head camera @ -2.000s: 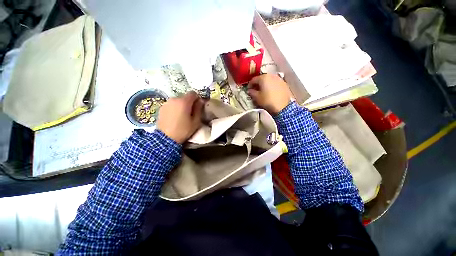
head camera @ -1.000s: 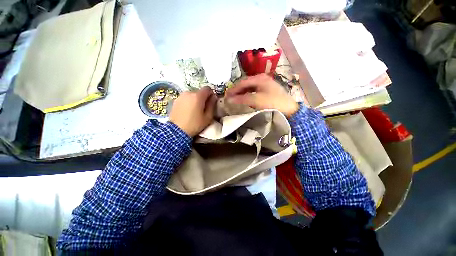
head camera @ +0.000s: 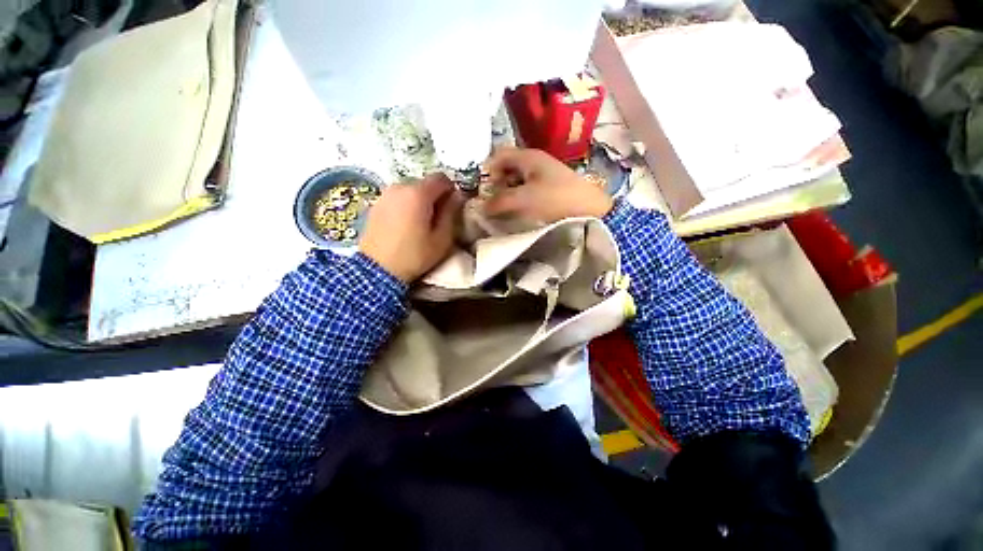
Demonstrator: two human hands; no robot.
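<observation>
A beige bag body (head camera: 464, 350) lies open over my lap and the table edge, its far part bunched up under the machine head. My left hand (head camera: 413, 224) grips its far edge on the left. My right hand (head camera: 544, 192) holds the same edge on the right, close beside the left fingers. Small dark metal parts of the machine (head camera: 468, 178) show between my fingertips. Whether a small fastener is held there cannot be seen. A silvery ring-like fitting (head camera: 605, 283) shows on the bag's right side.
A dark round dish (head camera: 307, 220) of gold-coloured fittings is left of my hands. A stacked beige bag (head camera: 135, 124) lies far left. A red dispenser (head camera: 554, 118) and a pink-sided box (head camera: 648, 124) stand behind at right. A carton (head camera: 871, 377) with beige bags is on the floor right.
My right hand has moved left from beside the red dispenser to the bag's far edge, meeting my left hand. The view has shifted slightly.
</observation>
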